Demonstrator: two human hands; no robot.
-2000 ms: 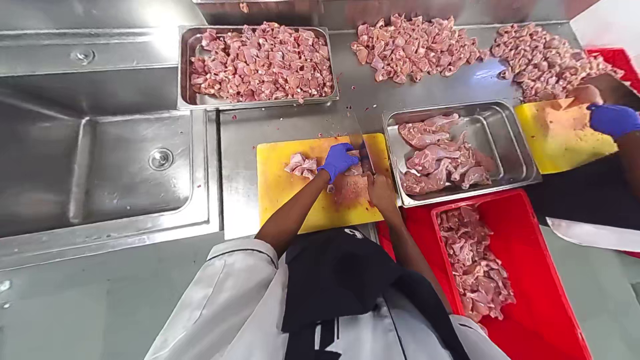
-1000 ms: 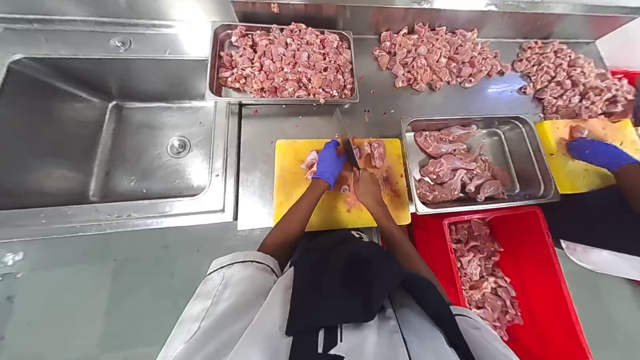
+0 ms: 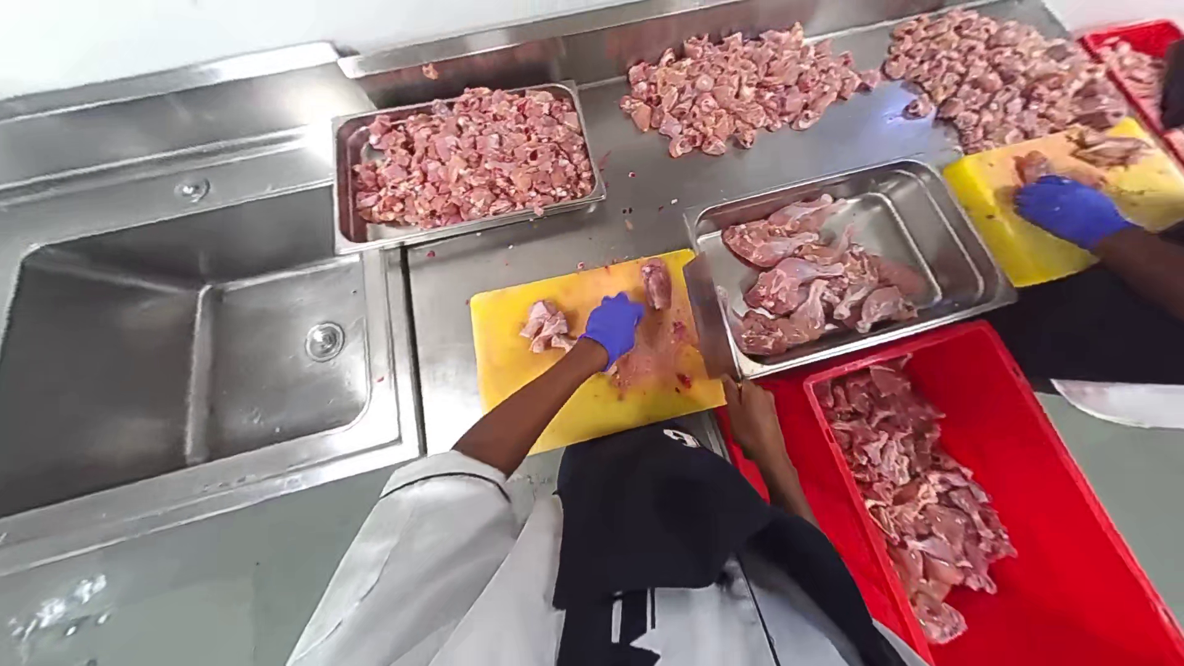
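Note:
My left hand (image 3: 613, 328), in a blue glove, rests on the yellow cutting board (image 3: 504, 370); a little raw meat shows at its edge, and its fingers are partly hidden. Cut chicken pieces (image 3: 546, 326) lie to its left and another chicken piece (image 3: 657, 283) to its upper right. At the board's lower right corner, my bare right hand (image 3: 751, 416) grips a knife (image 3: 709, 319), whose blade points away from me between the board and a steel tray (image 3: 957, 250). Raw chicken legs (image 3: 786, 282) fill the left part of that tray.
A steel tray (image 3: 347, 208) of diced chicken stands behind the board, beside a sink (image 3: 268, 342). Two chicken piles (image 3: 740, 88) lie farther back. Red crates (image 3: 1027, 518), one holding meat, are at lower right. A co-worker's gloved hand (image 3: 1073, 211) is over another yellow board (image 3: 990, 203).
My right hand and the knife have moved from over the board to its right edge. The piece by the knife now lies apart from my left hand. The view has shifted and tilted.

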